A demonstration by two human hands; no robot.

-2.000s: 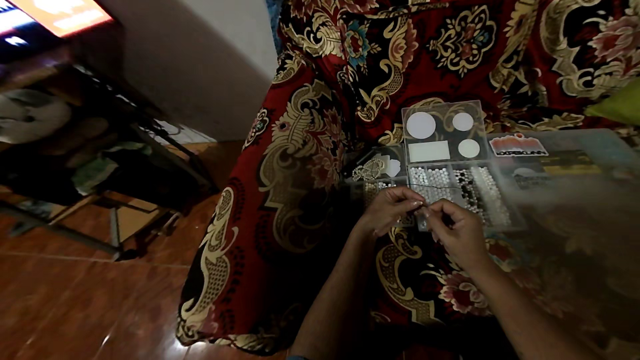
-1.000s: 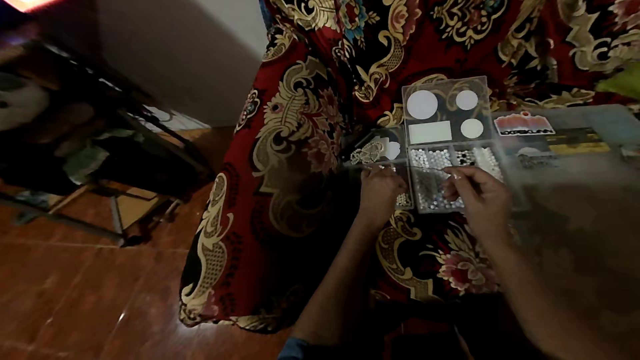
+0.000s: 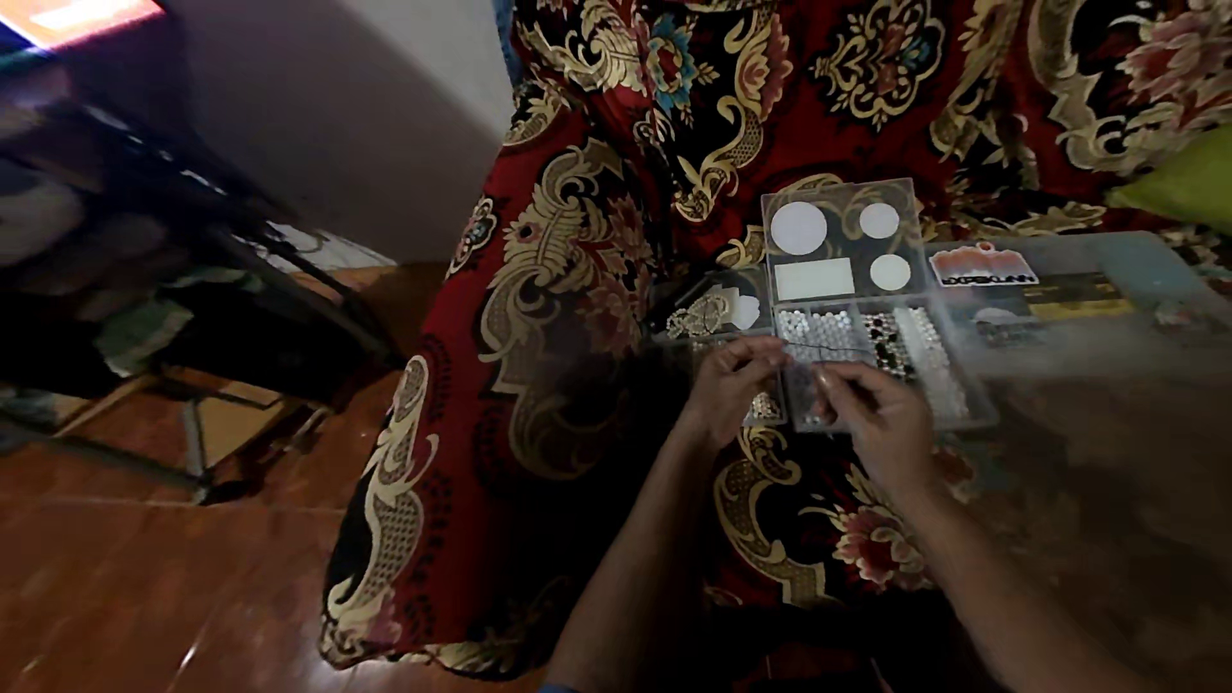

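My left hand (image 3: pixel 731 385) pinches the end of a thin dark strand (image 3: pixel 813 348), possibly a cord or wire. Close beside it on the right, my right hand (image 3: pixel 881 419) has thumb and forefinger closed near the strand's other part; what lies between those fingertips is too small to tell. Both hands are over a clear plastic compartment box (image 3: pixel 987 409) holding white, dark and clear beads. Its raised lid (image 3: pixel 842 185) carries round and rectangular white pieces. Left of it, partly behind my left hand, a smaller open box (image 3: pixel 659 332) holds beads and a beige beaded or cord piece (image 3: pixel 701 313).
The boxes rest on a sofa with a red, black and gold patterned cover (image 3: pixel 577 241). A translucent plastic case (image 3: pixel 1107 337) with stickers lies at the right. A green cushion (image 3: pixel 1189 183) is at the far right, a dark metal-framed stand (image 3: pixel 197 433) at the left.
Compared with one second ago, my left hand has moved right, toward my right hand, off the smaller box's upper part. The dark strand is now visible by the fingertips.
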